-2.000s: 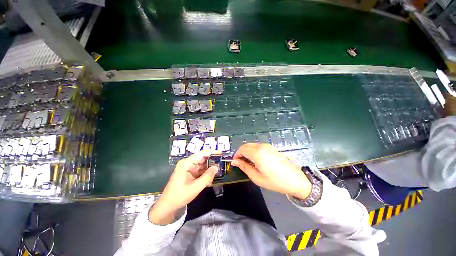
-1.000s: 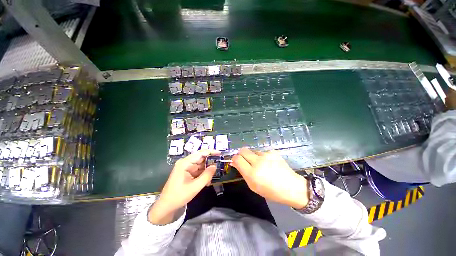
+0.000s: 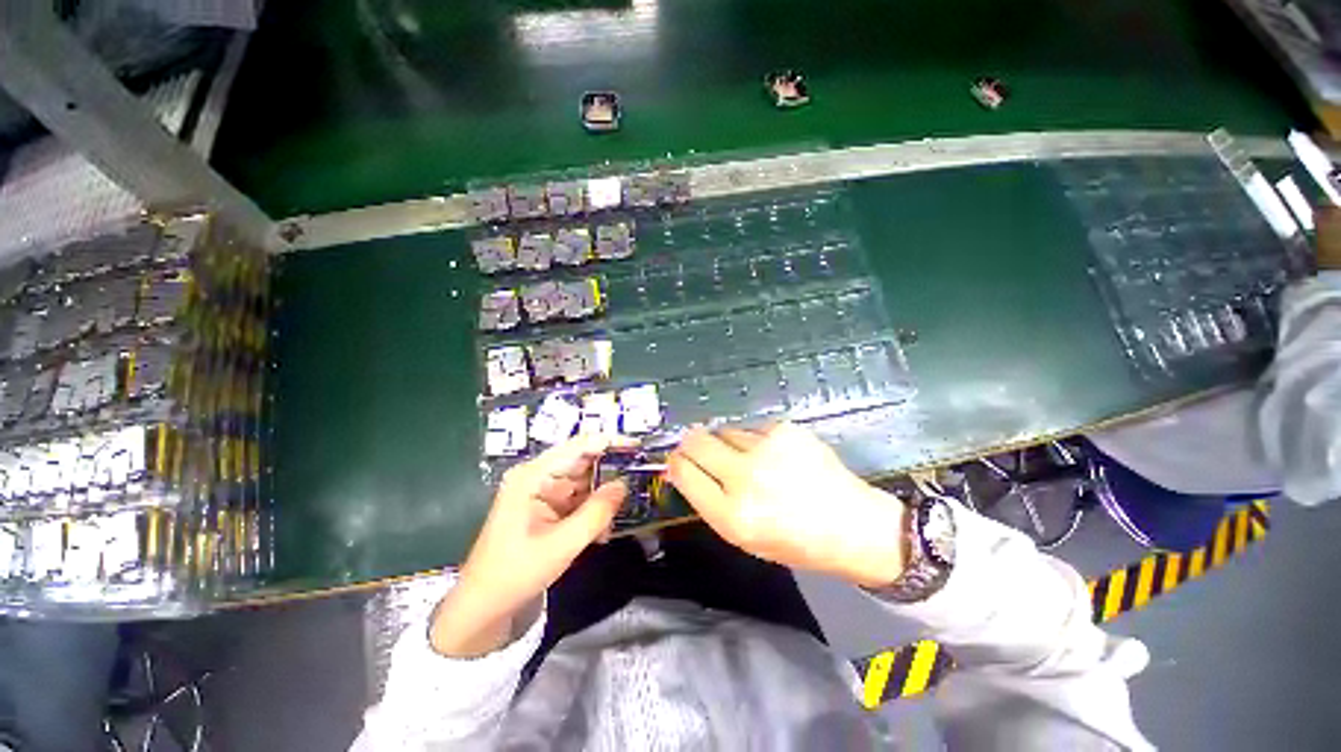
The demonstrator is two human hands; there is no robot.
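My left hand (image 3: 547, 517) holds a small black electronic unit (image 3: 630, 497) between thumb and fingers, just past the bench's front edge. My right hand (image 3: 765, 497) is at the unit's right side with its fingertips pinched on a thin pale tool, perhaps tweezers (image 3: 643, 467), whose tip reaches over the unit. A bit of yellow shows at the unit's right edge. Beyond my hands lies a clear blister tray (image 3: 765, 316) with rows of grey and white square cells (image 3: 559, 301) in its left side. The fingertips hide part of the unit.
Stacked filled trays (image 3: 118, 411) stand at the left. Three units (image 3: 600, 110) lie on the green conveyor belt (image 3: 441, 88) behind the metal rail (image 3: 941, 156). At the right are another clear tray (image 3: 1177, 279), white strips (image 3: 1253, 184) and another person's sleeve (image 3: 1306, 389).
The view has shifted slightly, and the units on the belt have moved left. My hands stay on the same unit, with the right fingertips a little closer to it.
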